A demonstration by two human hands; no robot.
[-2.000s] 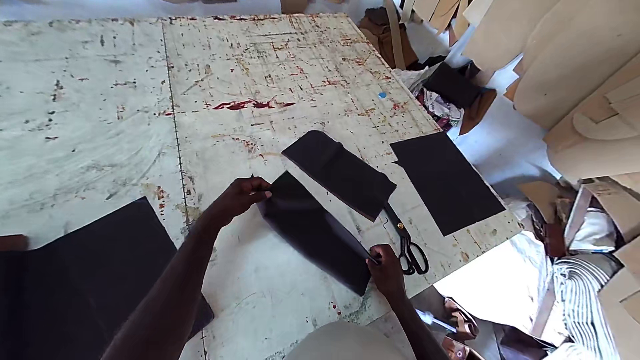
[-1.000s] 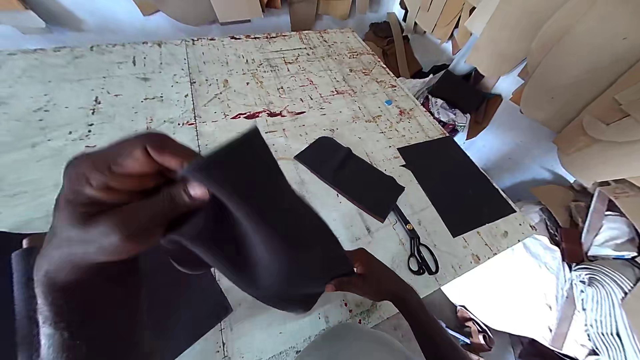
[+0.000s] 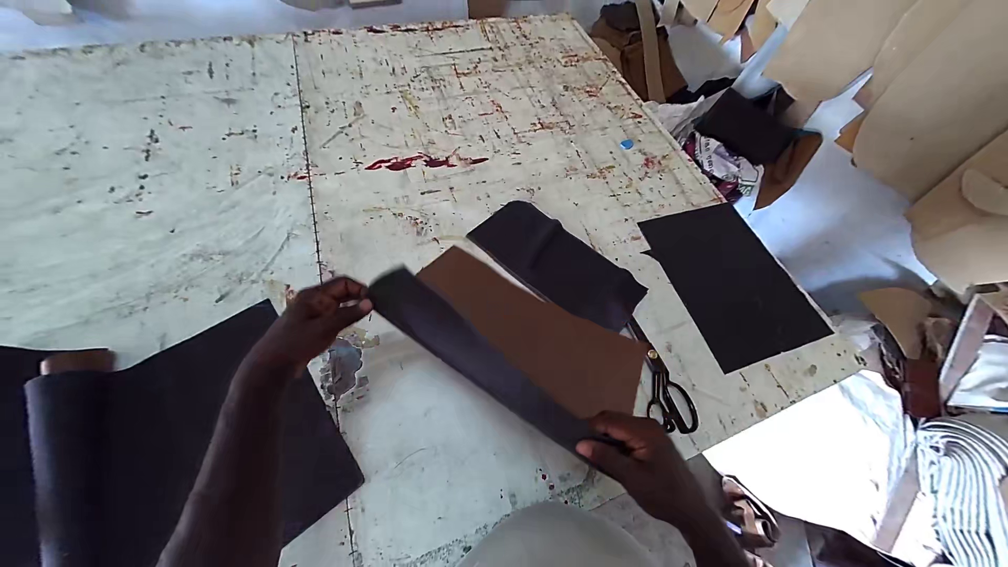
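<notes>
My left hand [image 3: 327, 315] pinches the upper left corner of a dark leather-like sheet [image 3: 480, 362], and my right hand [image 3: 630, 453] grips its lower right end. The near edge of this sheet is lifted and folded over, so its brown underside [image 3: 535, 339] shows. Just beyond it lies a second dark piece [image 3: 559, 264] with a rounded corner and a raised crease. Black-handled scissors [image 3: 669, 398] rest to the right of the held sheet, their blades partly hidden under the second piece. Farther right is a flat black rectangular sheet [image 3: 736, 287].
A large dark sheet with a rolled part [image 3: 197, 425] covers the lower left of the stained, scratched worktable [image 3: 472, 94]. A small blue object [image 3: 627, 144] lies near the table's right edge. Beyond that edge are brown paper-like pieces [image 3: 929, 102], bags and striped fabric [image 3: 961, 472].
My left hand has come down from close to the camera, and the sheet is lowered toward the table. Its near side is now folded back, showing brown; earlier only its dark face showed.
</notes>
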